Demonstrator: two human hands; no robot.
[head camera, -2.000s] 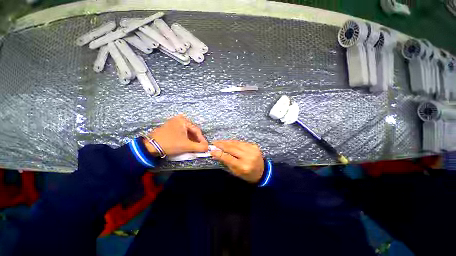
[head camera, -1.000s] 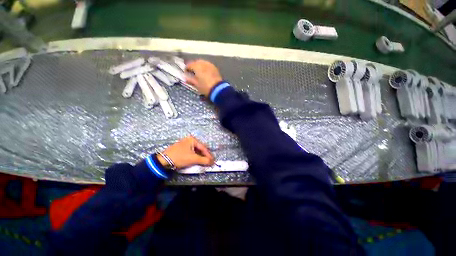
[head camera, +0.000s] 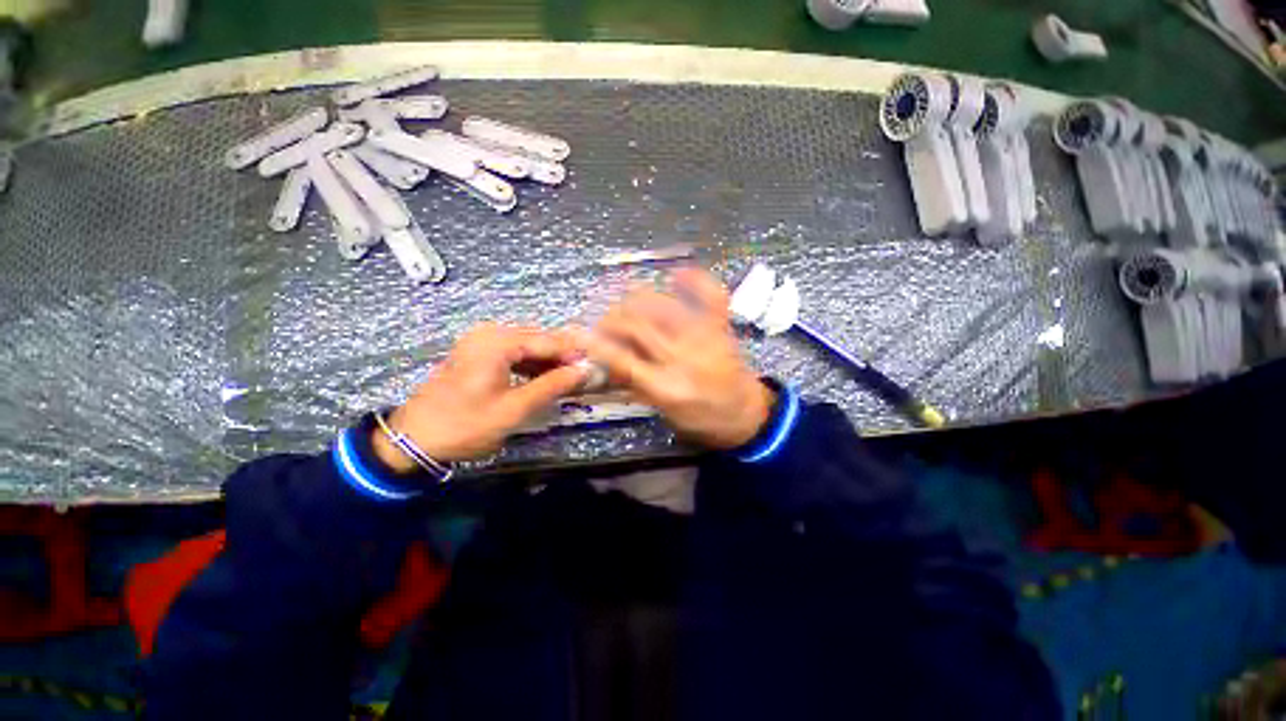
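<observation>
My left hand (head camera: 487, 392) has its thumb and forefinger pinched on a small white fitting (head camera: 591, 373), mostly hidden by the fingertips. My right hand (head camera: 688, 364) is against it from the right, its fingers blurred; its grip is unclear. A flat white handle piece (head camera: 607, 413) lies on the bubble wrap below both hands, partly covered by them. Loose handle covers (head camera: 370, 190) lie in a pile at the upper left. A white-headed mallet (head camera: 860, 369) lies right of my hands, yellow tip toward the front edge.
Covered fan units (head camera: 942, 155) stand on edge in rows at the right. A thin pale strip (head camera: 649, 256) lies beyond my hands. The bench's pale rim (head camera: 635, 59) curves across the back. Beyond it, the green conveyor (head camera: 564, 23) carries single fans (head camera: 1068, 40).
My right hand has come back from the cover pile and meets my left hand at the small fitting. The mallet is uncovered again. The view has shifted, with the bench higher in the picture.
</observation>
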